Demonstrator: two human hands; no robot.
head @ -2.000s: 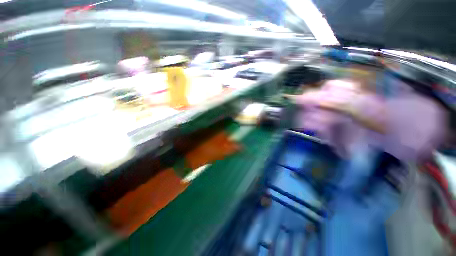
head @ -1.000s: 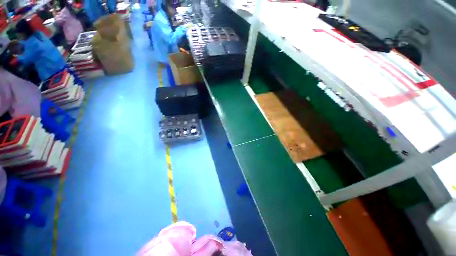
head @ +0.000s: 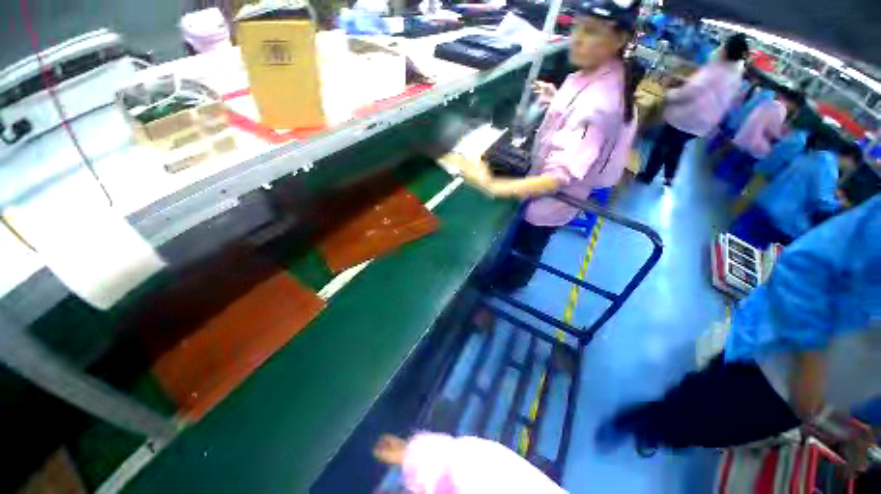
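Note:
My right hand [head: 389, 450] is small and blurred at the bottom edge, at the end of a pink sleeve. It is over the near end of a dark blue platform trolley [head: 585, 336]; I cannot tell whether it touches the frame. No held object shows. My left hand is out of the picture. The trolley's slatted deck is bare and its tubular handle stands at the far end. Beside it runs the green belt [head: 386, 323]. One reddish-brown board [head: 377, 230] and a nearer reddish-brown board [head: 241, 338] lie along the belt's shelf side.
A person in a pink smock [head: 584, 125] stands at the belt beyond the trolley, an arm over it. A blurred person in blue [head: 821, 280] bends at the right, above red-and-white trays [head: 773, 468]. A yellow box [head: 280, 75] stands on the white shelf. More people line the aisle.
The view has swung from the aisle with stacked trays to the trolley and the person in pink. The belt now lies on the left. The pink sleeve at the bottom now shows a hand.

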